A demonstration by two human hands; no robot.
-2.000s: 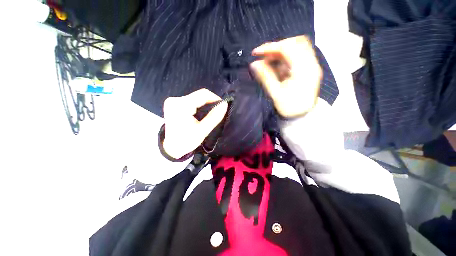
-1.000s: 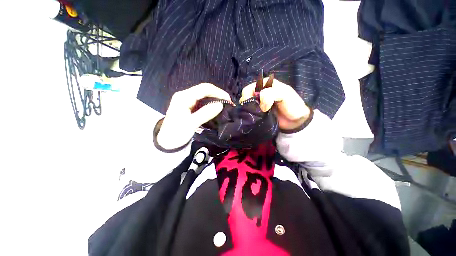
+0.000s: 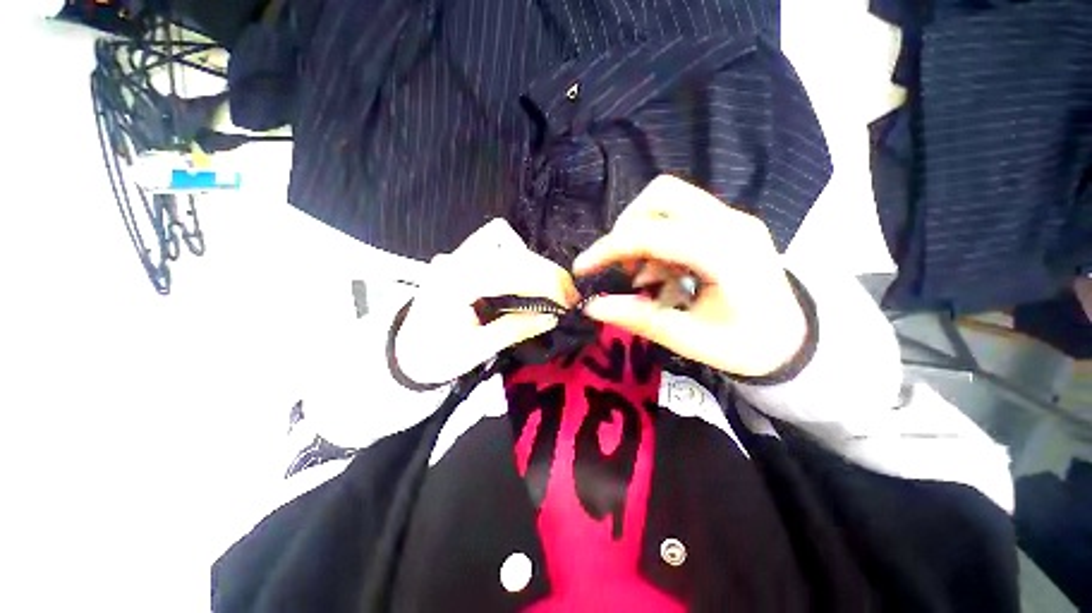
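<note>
A dark pinstriped garment (image 3: 419,144) lies spread on the white table and reaches towards my chest. My left hand (image 3: 479,299) pinches one side of its zipper (image 3: 527,307), whose small metallic teeth show between the fingers. My right hand (image 3: 695,287) pinches the zipper's other side close to my left fingertips. The thread snips (image 3: 683,287) sit in my right palm, mostly hidden by the fingers; the blades are hard to make out. A small metallic spot shows on the garment above my hands.
Other pinstriped garments (image 3: 1000,156) hang in a separate heap at the right. Black looped hangers (image 3: 120,168) are at the left beside a small blue-and-white item (image 3: 204,180). Metal table legs show at the lower right.
Both hands have moved down towards my chest with the zipper stretched between them, their fingertips close together. The snips' blades, upright and visible one second ago, are now tucked into my right hand.
</note>
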